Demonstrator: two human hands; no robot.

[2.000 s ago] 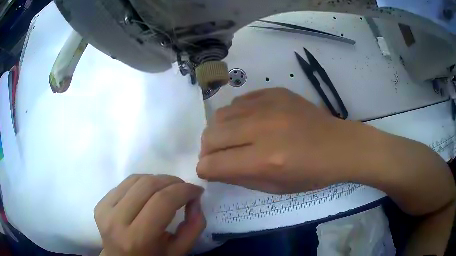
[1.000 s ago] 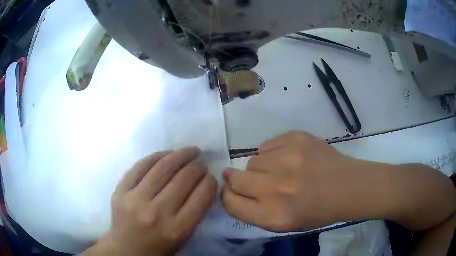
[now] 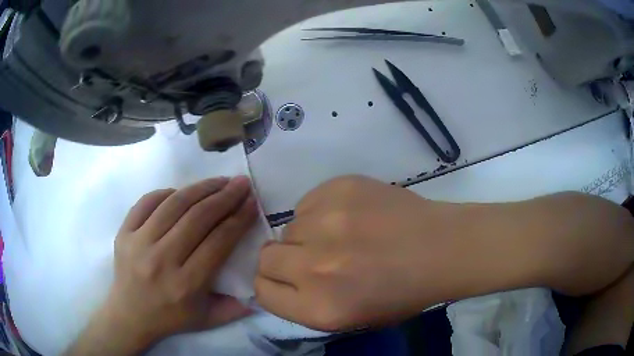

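Note:
A thin white fabric piece (image 3: pixel 233 274) lies over the white table, its narrow folded edge (image 3: pixel 254 182) running up to the needle area under the sewing machine head (image 3: pixel 160 49). My left hand (image 3: pixel 184 257) lies on the fabric, fingertips beside the folded edge below the small tan knob (image 3: pixel 221 130). My right hand (image 3: pixel 334 257) is closed, its fingertips pinching the folded edge nearer the table's front. The needle and presser foot are hidden behind the head and knob.
Black thread snips (image 3: pixel 417 111) and grey tweezers (image 3: pixel 389 36) lie right of the needle on the machine bed (image 3: pixel 313 156). A fabric-wrapped tube (image 3: pixel 42 153) is at far left. A translucent white bag-like item (image 3: pixel 507 323) is below the table's front edge.
The view has shifted, so the machine head shows further left. My left hand has moved up along the folded edge toward the needle. My right hand stays at the edge, lower than two seconds ago.

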